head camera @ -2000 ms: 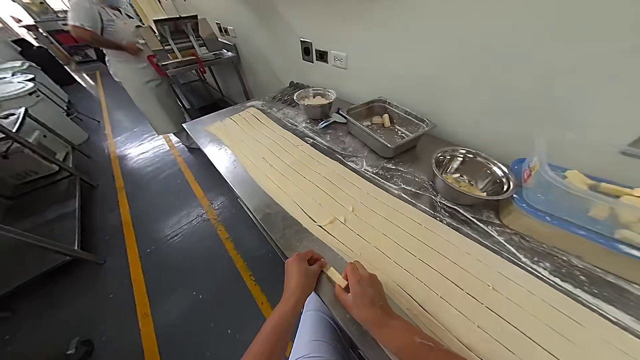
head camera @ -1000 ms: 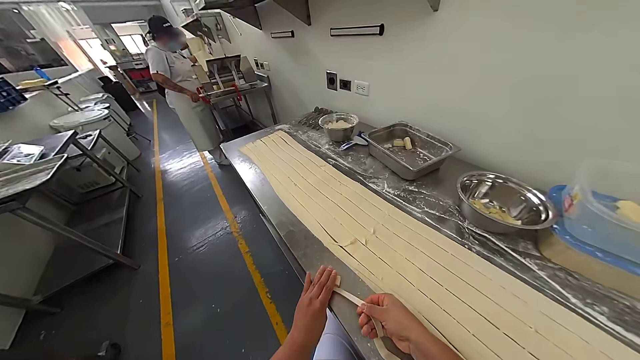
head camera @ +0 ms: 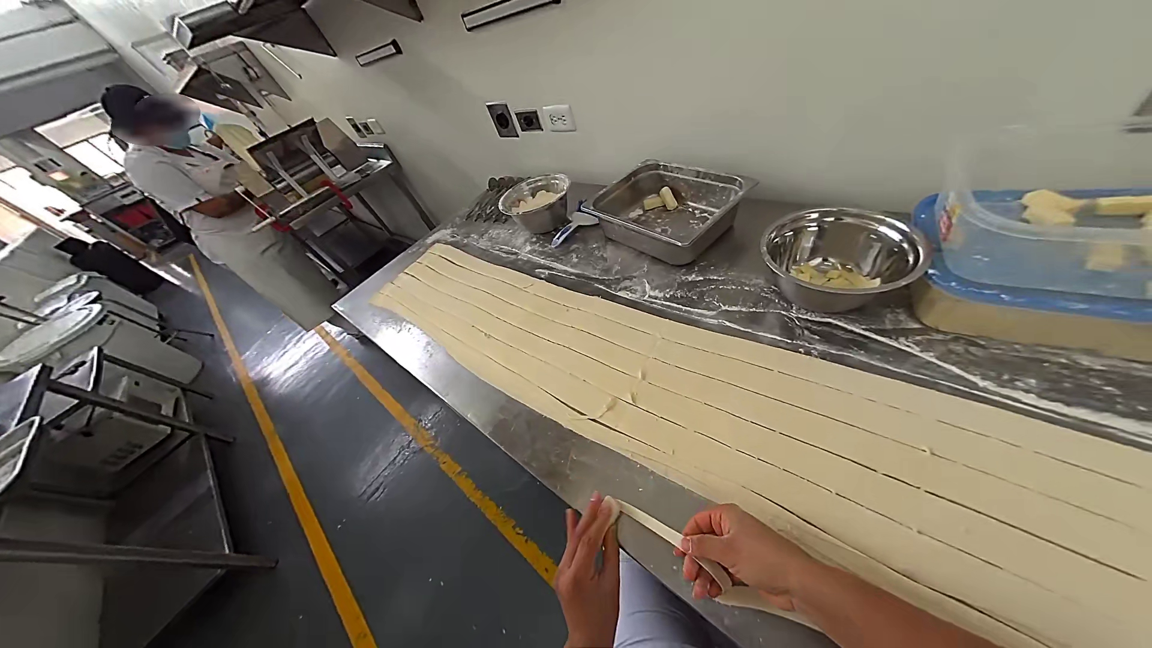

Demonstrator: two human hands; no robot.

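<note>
A sheet of dough cut into long strips [head camera: 576, 351] runs along the steel table. Near the table's front edge, my right hand [head camera: 742, 558] pinches a narrow dough strip [head camera: 655, 525] between thumb and fingers, and part of the strip hangs below that hand. My left hand [head camera: 589, 571], fingers extended and close together, touches the strip's far end, where a small pale piece shows at the fingertips. Whether those fingers grip it cannot be told. A steel bowl [head camera: 844, 261] with pale pieces and a steel pan [head camera: 668, 211] holding a few short pieces stand behind the dough.
A smaller bowl [head camera: 535, 203] and a white-and-blue brush or scraper [head camera: 573, 229] lie near the pan. At the back right is a blue-rimmed plastic container [head camera: 1044, 292]. A co-worker [head camera: 216, 207] stands at a machine beyond the table. Racks [head camera: 117, 405] line the left side.
My right hand has moved away from my left, with a longer stretch of strip between them than two seconds ago. My left hand's fingers have straightened. The view has tilted and shifted.
</note>
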